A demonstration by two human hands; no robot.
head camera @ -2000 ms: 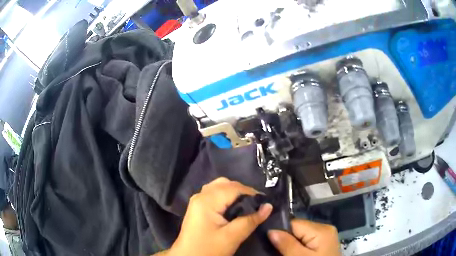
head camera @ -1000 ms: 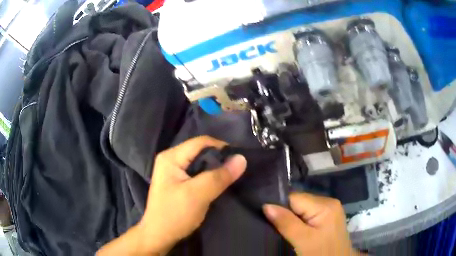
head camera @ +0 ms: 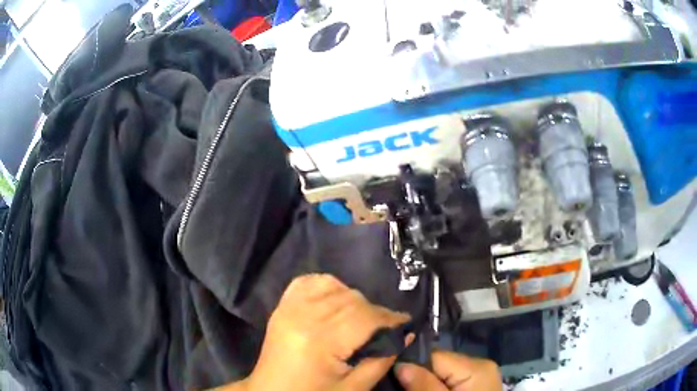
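A dark charcoal garment (head camera: 351, 252) runs under the presser foot (head camera: 409, 267) of the white overlock machine (head camera: 382, 145). My left hand (head camera: 329, 336) is closed on a bunched fold of this cloth, just below and left of the foot. My right hand (head camera: 451, 372) pinches the cloth edge at the bottom of the picture, below the foot and close to my left fingertips; its lower part is cut off. The rest of the dark garment (head camera: 99, 229) heaps at the left, with a pale zipper-like line (head camera: 206, 164) along one edge.
Four grey tension dials (head camera: 489, 164) stand on the machine front. Below them is a cover with an orange label (head camera: 544, 282). Black lint (head camera: 569, 328) lies on the white table (head camera: 649, 336). A small red-and-blue item (head camera: 676, 299) lies at the right. A red thing (head camera: 251, 28) shows behind the machine.
The view has shifted, so the machine sits lower than one second ago. My left hand has moved towards my right hand, and both are nearer the picture's bottom edge. Both still hold cloth.
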